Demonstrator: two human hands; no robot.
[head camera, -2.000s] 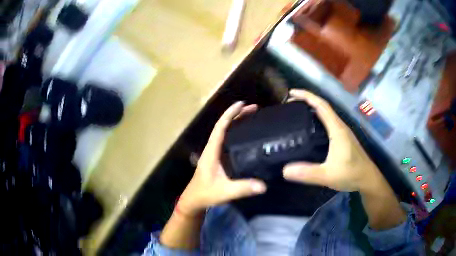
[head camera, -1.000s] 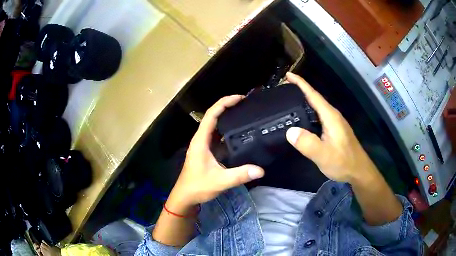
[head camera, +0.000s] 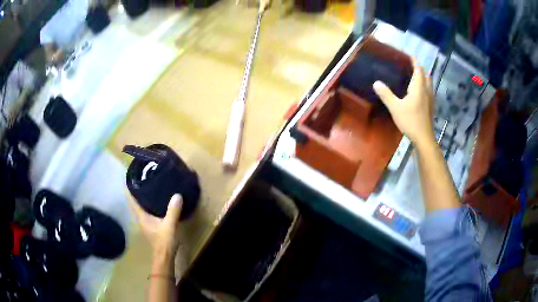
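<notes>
My left hand holds a black rounded speaker body over the cardboard-covered table, its round end with a pale C-shaped mark facing up and a dark strap or flap at its top. My right hand is at the orange-brown fixture, with thumb and fingers around a black speaker body lying in its upper pocket. Whether the fingers press on it is not clear. The fixture's lower pocket shows its bare orange-brown floor.
A rod tool with white handle lies on the cardboard. Several black speakers stand at the left. An open carton is below the table edge. A second fixture with a dark body is at the machine's right. A red display glows.
The view has swung toward the table and machine. My hands have parted from the one speaker they both held; the left is now over the table, the right at the fixture.
</notes>
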